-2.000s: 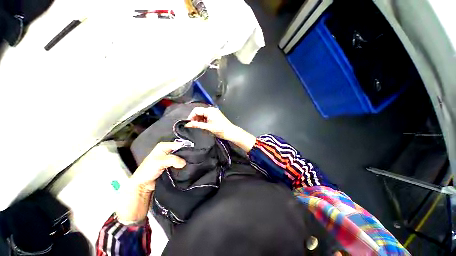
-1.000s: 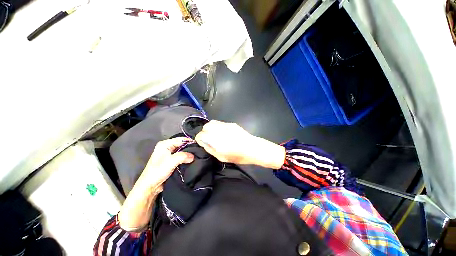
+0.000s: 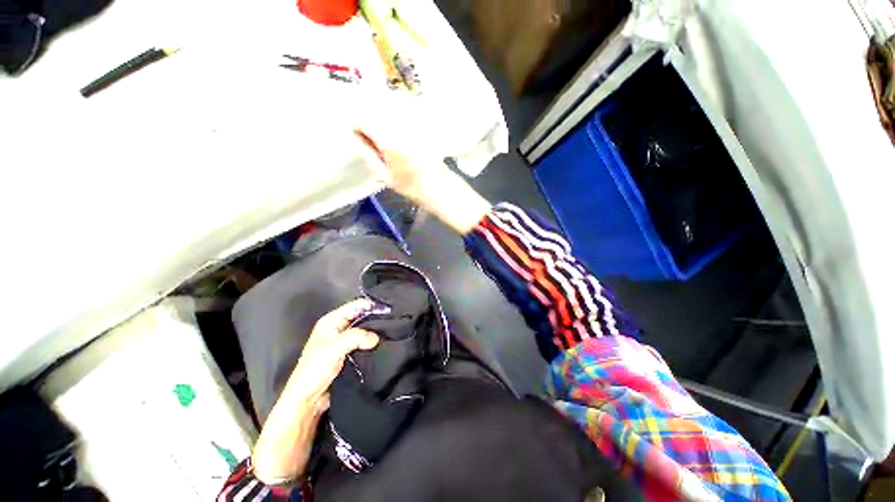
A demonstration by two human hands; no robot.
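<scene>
A black fabric bag lies bunched on my aproned lap, with pale lines along its edges and a curved open loop at its top. My left hand pinches the bag's edge near that opening, thumb on top. My right hand is off the bag, reaching over the front edge of the white table, blurred and washed out against the bright cloth. Its fingers point toward the table; whether they hold anything is unclear.
On the white table lie a thin black stick, a red-and-dark tool, a brassy item and a red-orange object. A blue crate with black items stands right. A low white surface and black heap are left.
My right hand has let go of the bag and moved up and forward to the table edge. My left hand keeps its pinch. The view has shifted, showing more of the table's far part.
</scene>
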